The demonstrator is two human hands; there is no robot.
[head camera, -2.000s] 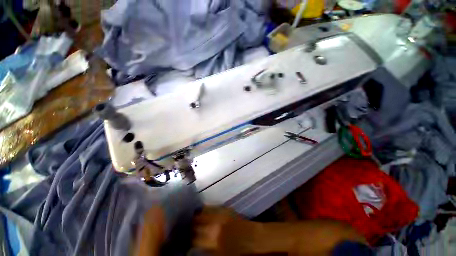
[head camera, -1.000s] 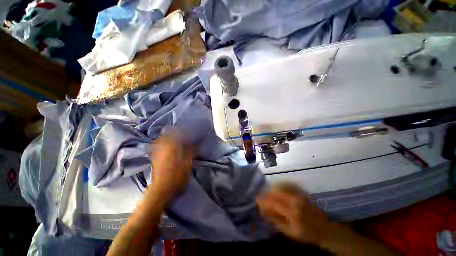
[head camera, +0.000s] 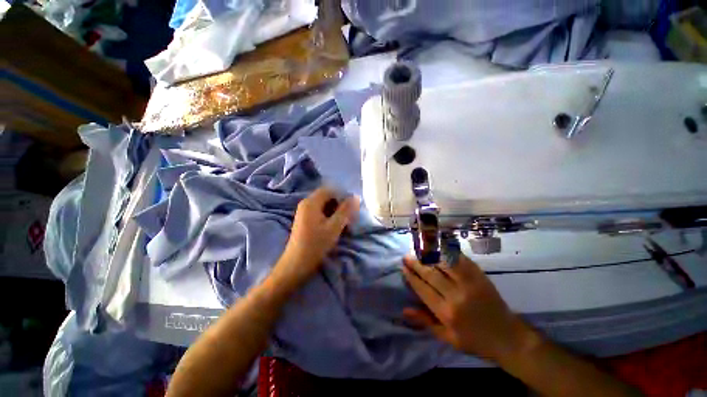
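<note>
A blue-grey garment piece (head camera: 232, 221) lies bunched left of the sewing machine head (head camera: 481, 155) and runs under both hands, hanging over the table's front edge. My left hand (head camera: 314, 233) is on the cloth just left of the needle area, thumb and index finger pinching it. My right hand (head camera: 457, 302) lies on the cloth right at the front of the take-up lever guard (head camera: 426, 233), fingers spread and pointing towards the needle area. The needle and presser foot are hidden behind the head and guard.
A shiny brown taped packet (head camera: 232, 89) with white scraps (head camera: 209, 46) is at the back left. Pale cut pieces (head camera: 105, 225) hang at the left table edge. Thread snips (head camera: 670, 264) lie at the right. A cloth heap (head camera: 481, 27) is behind the machine. A grey knob (head camera: 401, 97) stands on the head.
The view has swung left over the needle area. My left hand has moved right, close to the needle area. My right hand has moved up from the cloth's front right part to beside the guard.
</note>
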